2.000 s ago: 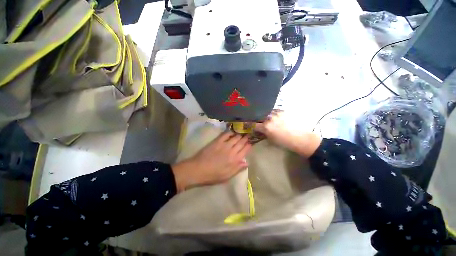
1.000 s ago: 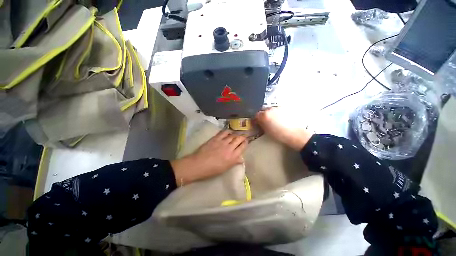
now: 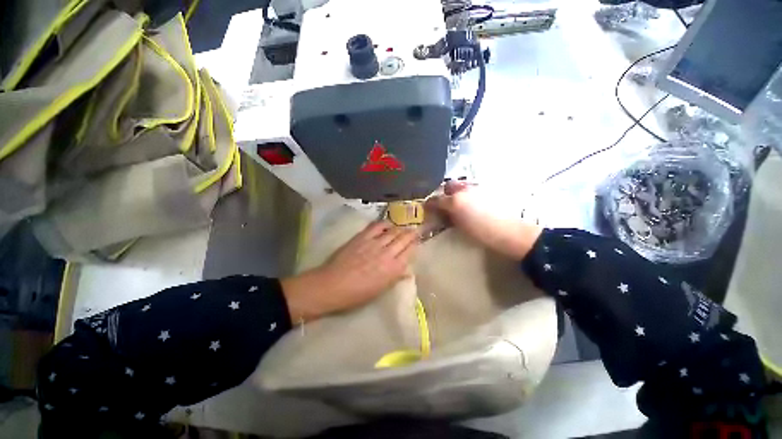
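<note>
A beige bag body (image 3: 489, 300) lies open under the head of the white sewing machine (image 3: 373, 141), its near wall curving up towards me. Yellow binding (image 3: 421, 330) runs down its middle. A small yellow-brass clamp (image 3: 405, 213) sits under the machine head. My left hand (image 3: 364, 264) lies palm down on the cloth, fingertips just below the clamp. My right hand (image 3: 476, 220) is at the clamp's right side, its fingers bent at the cloth's edge. A thin dark edge shows between the hands; what it is I cannot tell.
A pile of yellow-edged bag bodies (image 3: 120, 163) is at the left. A clear plastic bag of metal fittings (image 3: 669, 201) lies at the right, below a tilted control screen (image 3: 729, 56) and a thin cable (image 3: 619, 90). Another beige piece (image 3: 759, 274) is at the far right edge.
The view has shifted, so the machine sits a little further left. Both hands stay beside the clamp, with only slight finger movement. The bag's near wall has sagged and changed its folds slightly.
</note>
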